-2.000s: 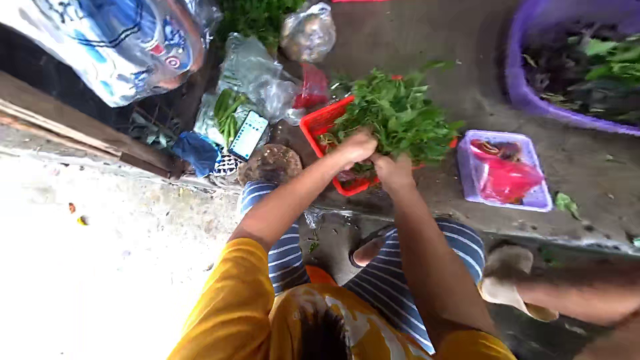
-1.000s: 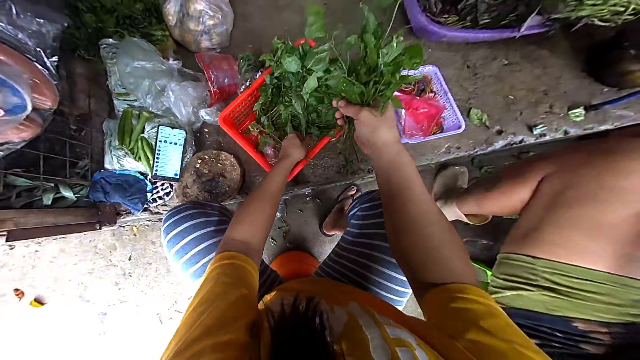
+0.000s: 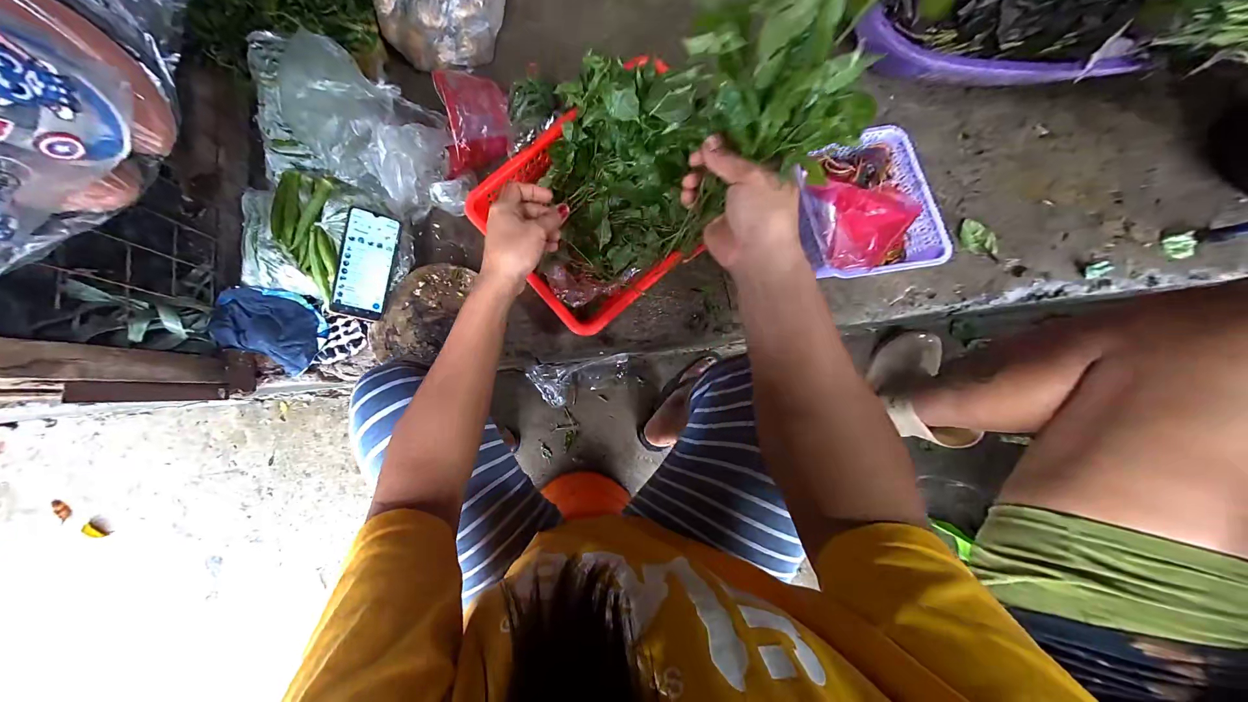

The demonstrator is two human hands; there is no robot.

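Observation:
A red plastic basket (image 3: 595, 320) full of leafy green stems (image 3: 624, 146) stands on the ledge in front of my knees. My right hand (image 3: 751, 200) grips a bunch of leafy greens (image 3: 780, 88) above the basket's right side, the leaves pointing away from me. At the basket's left edge is my left hand (image 3: 522, 229), fingers curled beside the stems; whether it pinches a stem cannot be told. Right of the basket sits a lilac plastic basket (image 3: 926, 195) with a pink plastic bag (image 3: 863, 224) and what look like rubber bands.
On the left lie a lit phone (image 3: 367, 261), long green pods (image 3: 304, 229), clear plastic bags (image 3: 341, 117), a blue cloth (image 3: 265, 327) and a round wooden block (image 3: 424, 307). A purple tub (image 3: 955, 60) of greens is at upper right. Another person's leg (image 3: 1033, 380) is close on the right.
My hands, together over the red basket two seconds ago, are now apart. The right hand has moved to the right with a bunch of greens; the left is at the basket's left edge.

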